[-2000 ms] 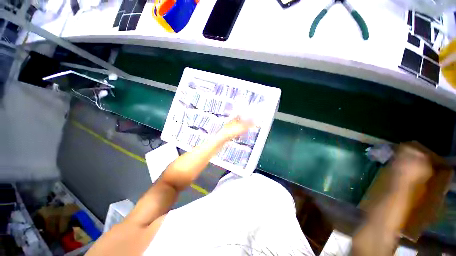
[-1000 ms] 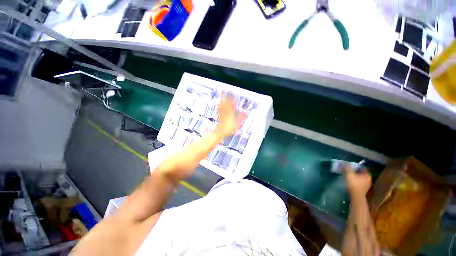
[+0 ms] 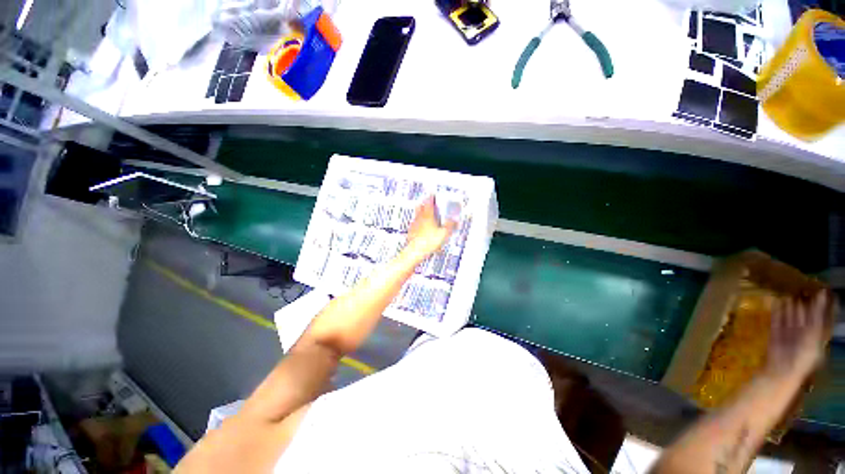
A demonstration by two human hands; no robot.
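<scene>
A white foam box [image 3: 320,236] sits tilted across the green belt's near edge in front of me, filled with rows of small packed items [image 3: 380,215]. My left hand [image 3: 434,227] is over the box's right part, with fingers at the packed items; whether it grips one is unclear. My right hand [image 3: 799,329] is blurred over an open brown carton of orange-yellow pieces [image 3: 737,347] at the right. The fingers look spread and nothing shows in them.
The white bench [image 3: 463,88] beyond the belt holds a black phone [image 3: 381,61], green-handled pliers [image 3: 561,42], a blue and orange tape dispenser [image 3: 306,56], a yellow tape roll [image 3: 804,79] and black pieces. The green belt [image 3: 574,296] runs between box and carton.
My right hand was over the belt with a small packet and is now over the carton; the packet no longer shows in it. My left hand stays over the foam box. The view has shifted.
</scene>
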